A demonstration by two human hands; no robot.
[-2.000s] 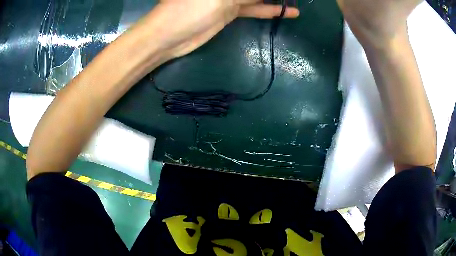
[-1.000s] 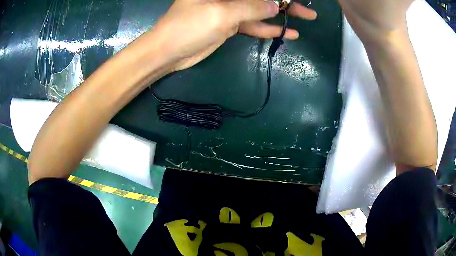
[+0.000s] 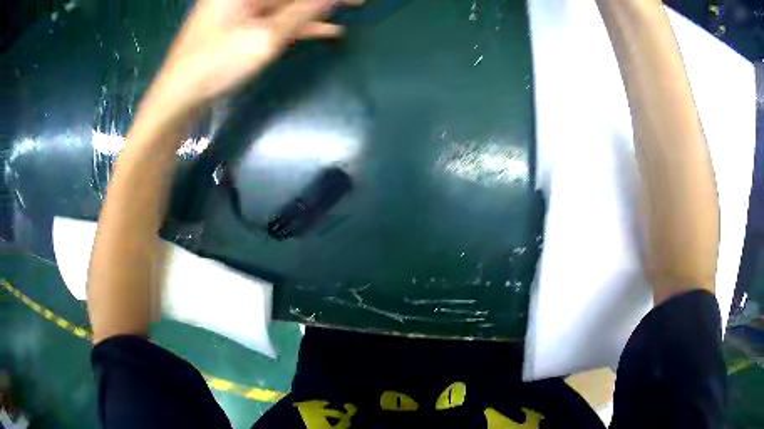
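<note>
The black cord bundle (image 3: 314, 203) lies slanted on the glossy dark green mat (image 3: 419, 235), blurred by motion. A thin black cable runs from its lower left end up toward the left forearm. My left hand (image 3: 260, 29) is at the top left, above and to the left of the bundle, partly cut off by the top edge and blurred; whether it holds anything is hidden. My right hand is out of the picture past the top edge; only the right forearm shows.
A large white foam sheet (image 3: 578, 251) lies at the right under the right forearm. A smaller white foam pad (image 3: 218, 293) lies at the left table edge by the left forearm. A yellow floor line (image 3: 247, 390) shows below the table.
My left hand has moved left. The bundle has turned from level to slanted, and its cable no longer rises to the fingers at the right. My right hand has left the picture.
</note>
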